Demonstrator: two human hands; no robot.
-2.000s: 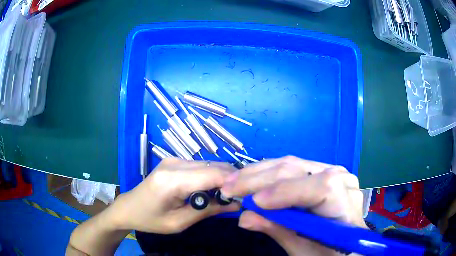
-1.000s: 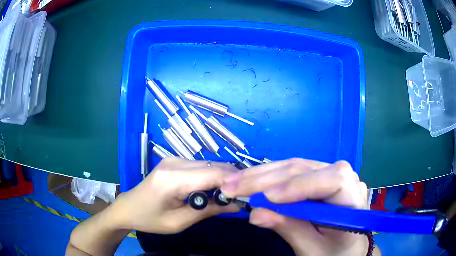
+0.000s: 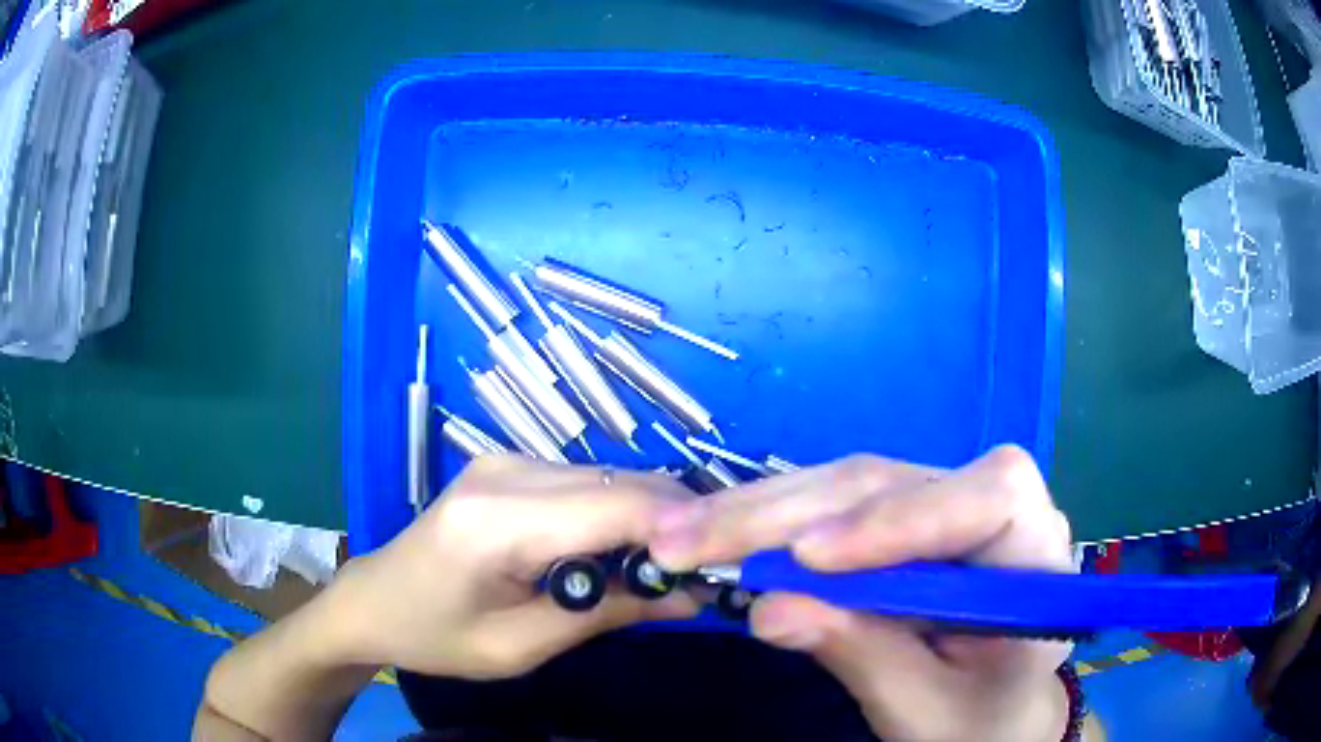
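My left hand (image 3: 493, 565) holds a small bunch of shafted cylinders, with black end faces (image 3: 577, 584) pointing at me. My right hand (image 3: 913, 565) grips the trimming knife (image 3: 1014, 596) by its bright blue handle. The knife's short metal tip is at the second black end face, where my fingers meet. A third black end shows just under the tip, partly hidden. The blue work tray (image 3: 1058, 290) lies beyond my hands. Several loose silver cylinders (image 3: 655, 389) with thin shafts lie in its left and middle part. My fingers hide some near the front.
Dark curly trimmings (image 3: 724, 206) lie on the tray floor. Stacked clear boxes (image 3: 73, 203) stand at the left edge. A clear box of parts (image 3: 1171, 65) is at the upper right, above a small open box (image 3: 1253, 276) with handwriting. The green bench (image 3: 246, 290) ends in a curved edge.
The blue handle has swung from sloping down to the right to nearly level, and my right hand has turned with it. The left hand's hold has hardly moved.
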